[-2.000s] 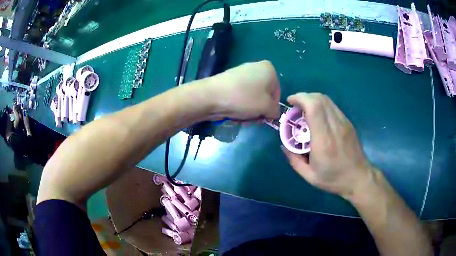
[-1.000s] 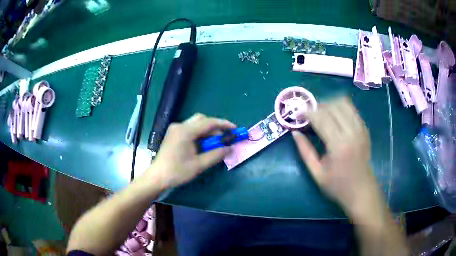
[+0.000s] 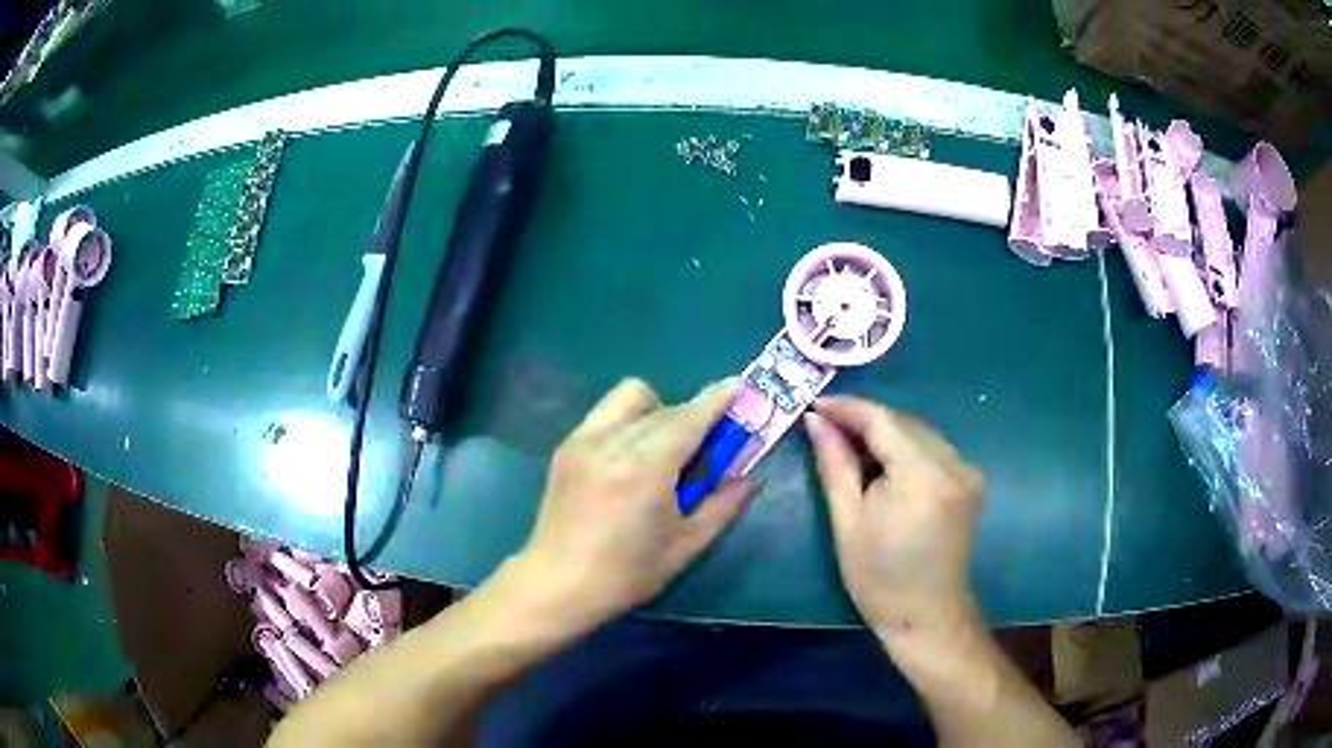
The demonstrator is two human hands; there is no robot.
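A pink fan housing [image 3: 846, 304] lies on the bench, its ring head away from me and its open trough handle slanting towards me. The control board [image 3: 789, 374] sits in the handle just below the ring. The blue battery cell [image 3: 714, 463] lies in or over the handle's lower part, with a thin wire near the board. My left hand [image 3: 628, 490] grips the battery and handle between thumb and fingers. My right hand [image 3: 898, 512] has thumb and forefinger together at the handle's right edge beside the board; whether they pinch a wire or small piece is hidden.
The electric screwdriver [image 3: 479, 263] and a utility knife [image 3: 362, 314] lie to the left. Loose screws [image 3: 710, 152], a handle cover [image 3: 923, 187] and a row of small boards [image 3: 869, 132] lie beyond. Pink shells [image 3: 1059, 183] and a plastic bag [image 3: 1264, 453] are right; assembled fans [image 3: 59, 300] far left.
My left hand has brought the battery to the housing's handle. My right hand has moved from the ring to the handle's edge. The handle points more towards me.
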